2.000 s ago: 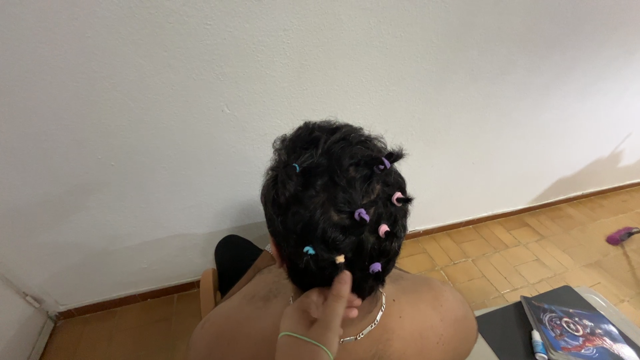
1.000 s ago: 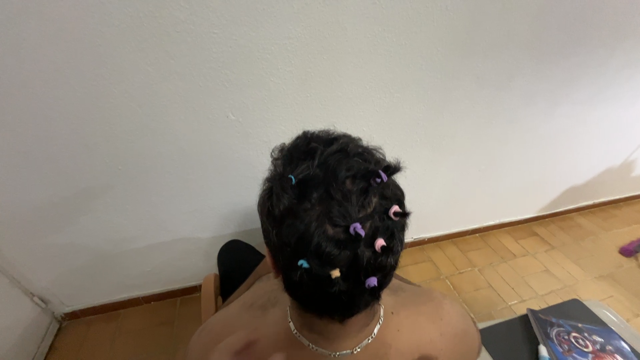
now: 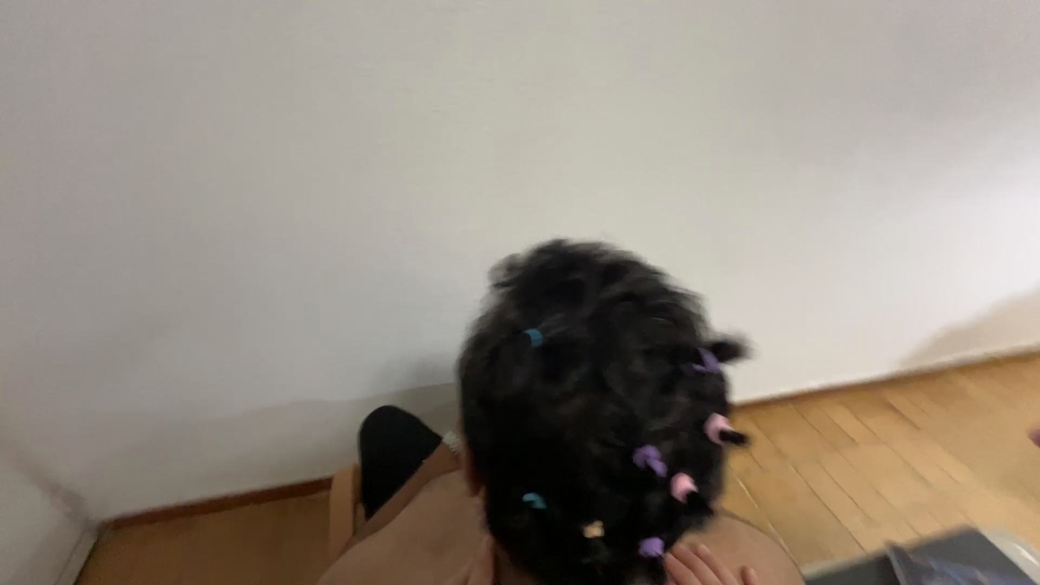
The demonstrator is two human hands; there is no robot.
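A seated person's head of short, dark curly hair [image 3: 593, 390] is seen from behind, slightly blurred. Small elastics tie tufts of it: blue [image 3: 534, 337] and teal [image 3: 534, 500] at the left, a pale orange one [image 3: 593, 530] low in the middle, and several purple [image 3: 650, 460] and pink [image 3: 684, 487] ones at the right. My right hand [image 3: 708, 565] is at the nape's right side, close to the lowest purple elastic [image 3: 652, 547], fingers extended and nothing seen in them. What seems to be part of my left hand [image 3: 483, 564] shows left of the neck, mostly cut off.
A white wall [image 3: 325, 203] rises in front of the person. A wooden chair part [image 3: 343, 508] and a dark-clothed knee [image 3: 394, 455] are at the left. Wooden floor [image 3: 861, 455] lies to the right, with a dark flat item [image 3: 951, 556] at the lower right corner.
Two seconds ago a hand with a green elastic at its wrist touched the nape; one second ago no hand showed clearly. Now fingers are at the right of the nape. The view has shifted.
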